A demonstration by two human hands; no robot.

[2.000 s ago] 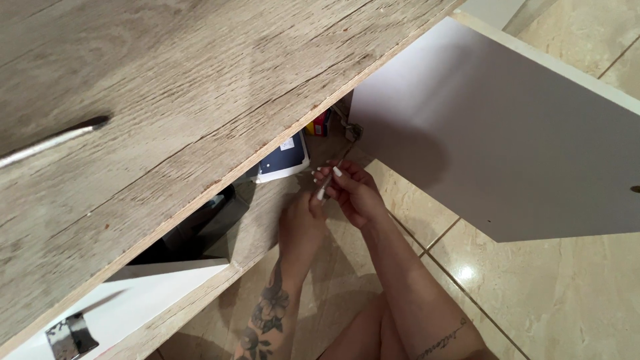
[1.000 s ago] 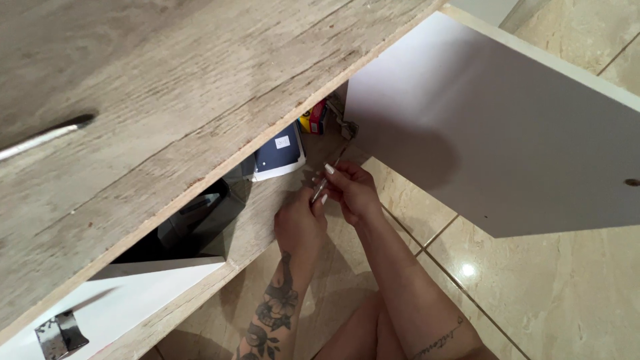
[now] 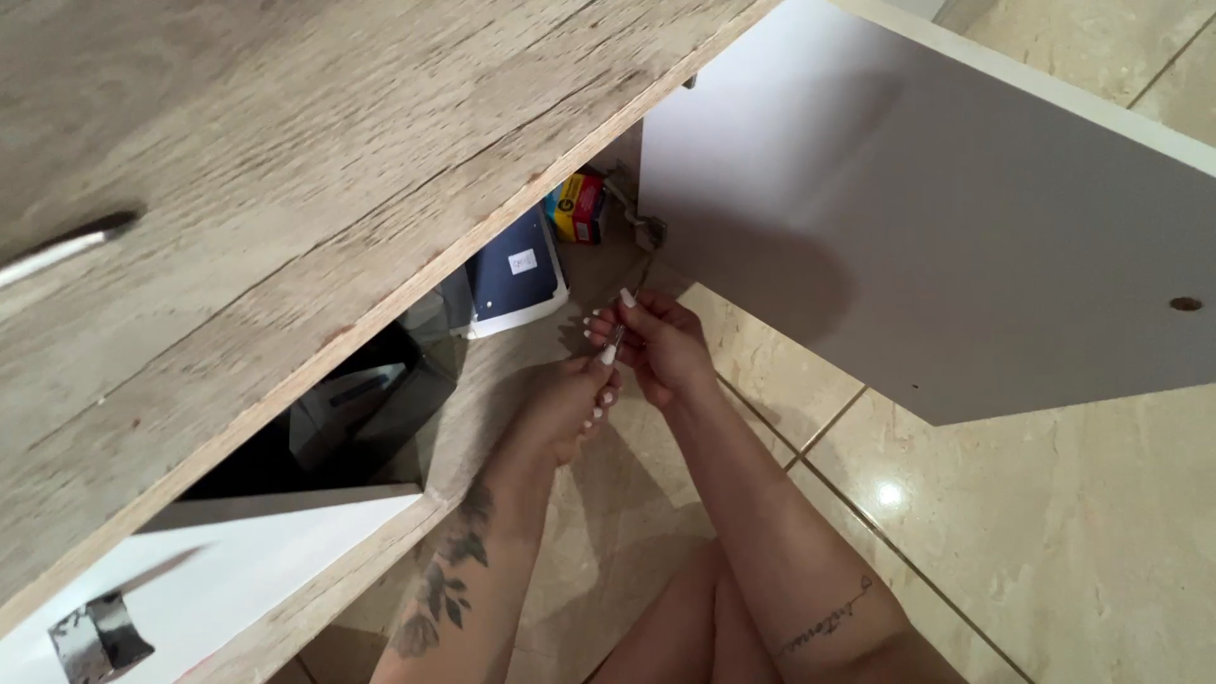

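My left hand [image 3: 575, 399] grips the lower part of a slim metal tool [image 3: 616, 340], perhaps a screwdriver, with the thumb along it. My right hand [image 3: 665, 342] is around its upper part, thumb and fingers pinched near the shaft. The thin shaft points up toward a metal hinge [image 3: 649, 231] at the inner edge of the white cabinet door [image 3: 931, 228], which stands open to the right. Whether the tip touches the hinge cannot be told. Both hands are at the front edge of the cabinet's bottom board [image 3: 503, 380].
Inside the cabinet are a dark blue book or folder [image 3: 518, 271], a colourful small box [image 3: 578, 207] and dark items [image 3: 351, 418]. The wood-look top [image 3: 285, 161] overhangs them, with a slim white-and-dark implement [image 3: 66, 249] on it. Another white panel [image 3: 266, 560] with a metal handle is at lower left.
Both hands stay in nearly the same place with the tool, with small shifts of the fingers. The view has moved slightly.
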